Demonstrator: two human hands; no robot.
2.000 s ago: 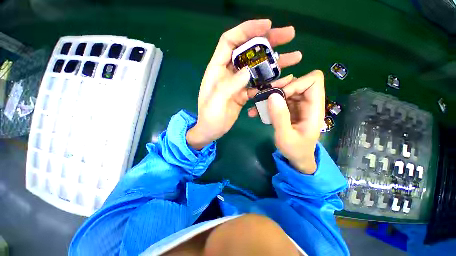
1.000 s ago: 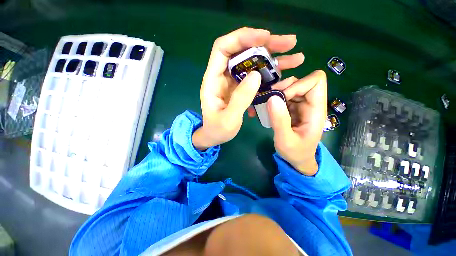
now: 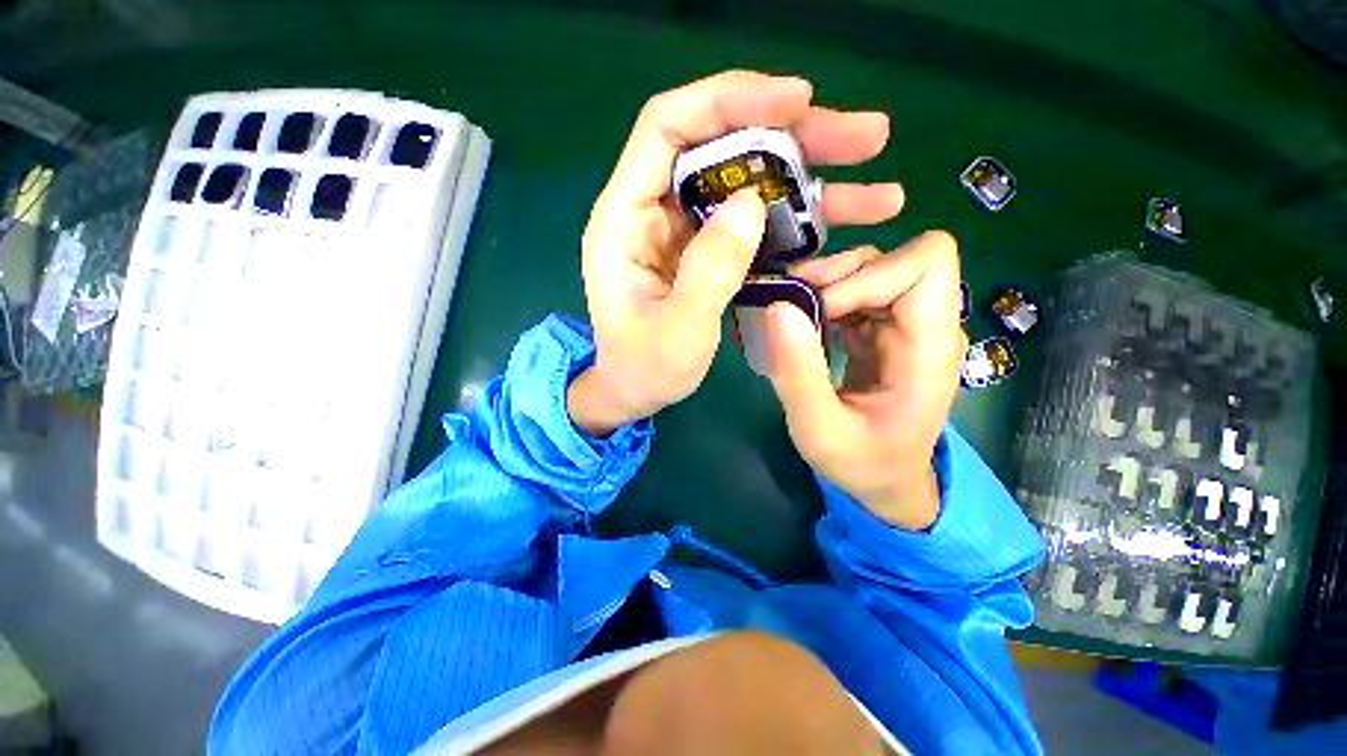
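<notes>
My left hand (image 3: 650, 281) holds an open watch case (image 3: 785, 189) in its palm, above the mat. The case has a silver rim and a gold and black inside. My left thumb lies over the inside of the case. My right hand (image 3: 879, 362) pinches the display module (image 3: 758, 338) just below the case, its pale face under my thumb and a black edge at the top. The module and case are close together at the case's lower side. The flex cable between them cannot be made out.
A stacked white tray (image 3: 273, 377) at left holds black-faced watches in its upper pockets. Several loose watch cases (image 3: 988, 183) lie on the green mat (image 3: 591, 52) at right. A clear tray (image 3: 1086, 443) with rows of L-shaped parts stands at the right, a black tray (image 3: 1318, 591) beyond it.
My right hand and the display module have moved slightly left, under the case. My left thumb has come down over the inside of the case since the earliest frame.
</notes>
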